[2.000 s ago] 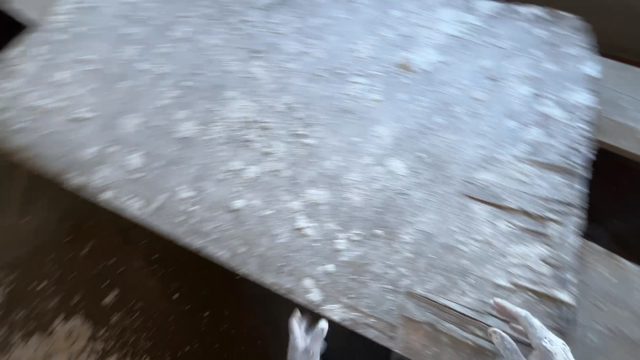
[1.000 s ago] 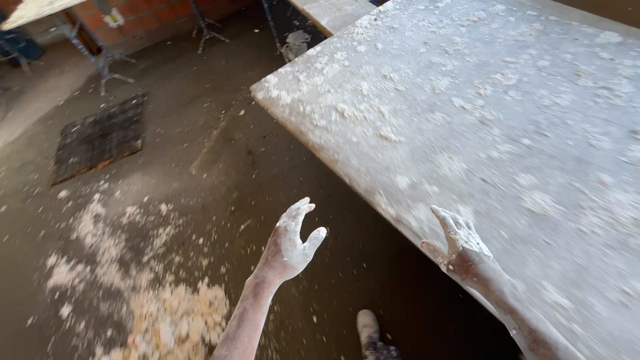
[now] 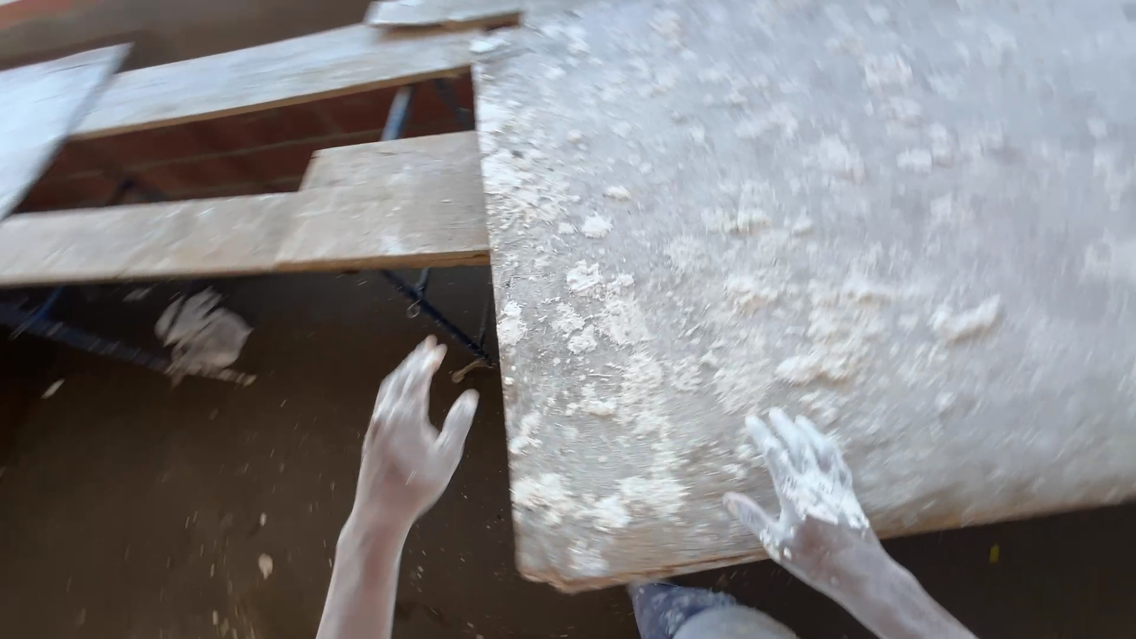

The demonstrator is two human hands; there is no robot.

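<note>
A large board (image 3: 710, 355), strewn with white plaster-like crumbs and lumps, fills the right of the view; it looks like a raised sheet or tabletop. My left hand (image 3: 413, 435), dusted white, hangs over the dark floor just left of the board's near left corner, fingers and thumb apart, holding nothing. My right hand (image 3: 803, 488), thickly coated in white on its back and fingers, is over the board's near edge with its fingers spread and nothing held. Whether it touches the surface cannot be told. Motion blurs the picture.
Wooden planks (image 3: 382, 213) run from the board's left side across blue metal trestle legs (image 3: 435, 311). Another pale board (image 3: 53, 106) lies at the far left. A whitish splat (image 3: 204, 333) marks the brown floor. Part of my leg (image 3: 701, 612) shows below the board's near edge.
The view has swung strongly, bringing the planks and the board's corner near my hands. A second ago both hands were also apart and empty; my right hand now appears farther over the board.
</note>
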